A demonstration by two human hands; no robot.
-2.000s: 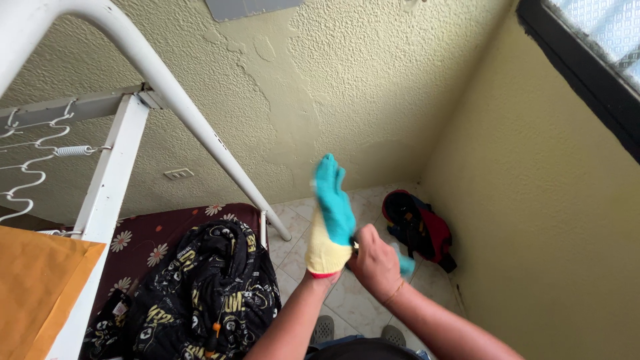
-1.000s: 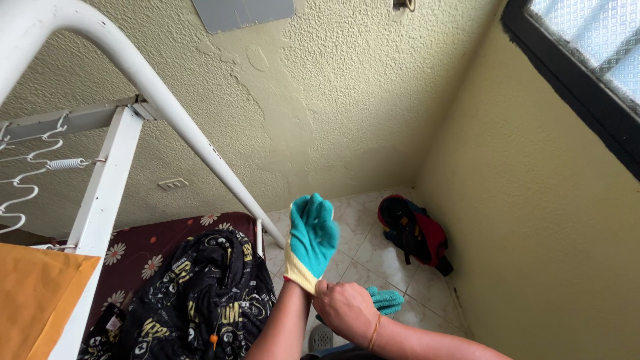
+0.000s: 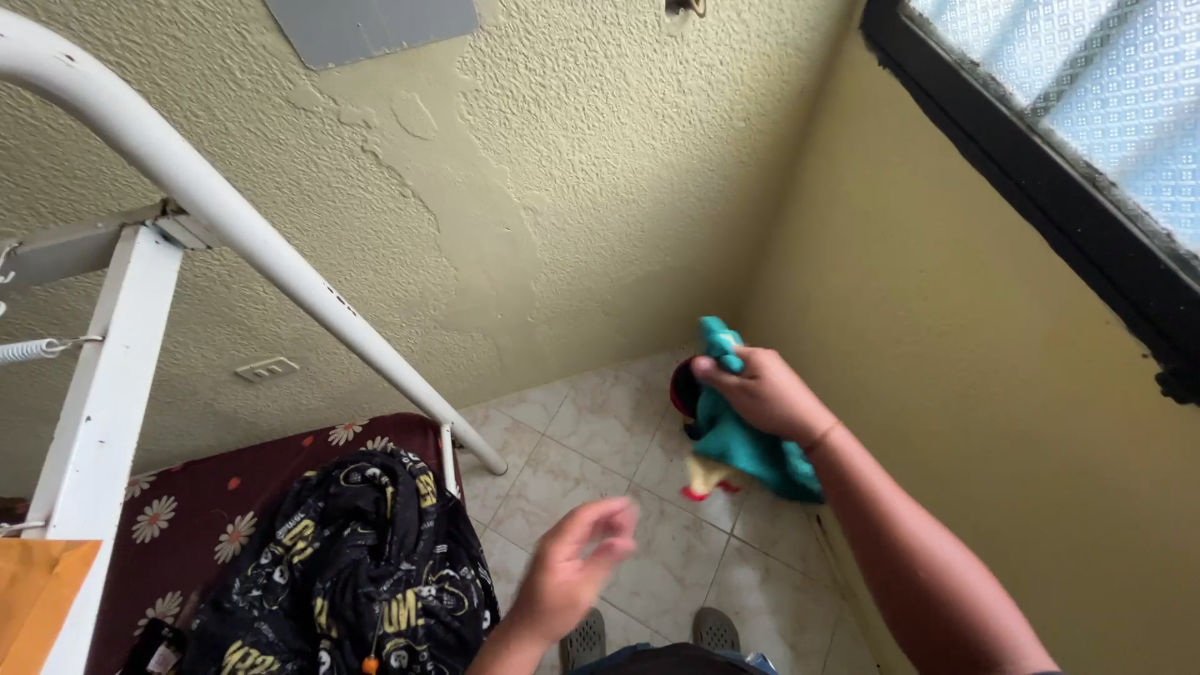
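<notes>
My right hand [image 3: 764,394] grips a teal-and-cream knit work glove [image 3: 717,342] by its teal part, the cream cuff with its red edge hanging below. More teal fabric [image 3: 783,464] hangs beneath the same hand; whether it is a second glove cannot be told. My left hand [image 3: 577,562], slightly blurred, is bare, with its fingers curled apart and nothing in them. It hovers left of and below the right hand, over the tiled floor.
A black printed cloth [image 3: 366,562] lies on a floral mattress [image 3: 155,520] inside a white metal bunk-bed frame [image 3: 281,253]. An orange envelope [image 3: 42,600] is at lower left. Behind the glove, a dark red-and-black item [image 3: 685,386] rests on the floor. Walls meet near a black-framed window [image 3: 1031,187].
The glove worn on my left hand has come off and is now in my right hand. My right hand has moved up and to the right, apart from the left.
</notes>
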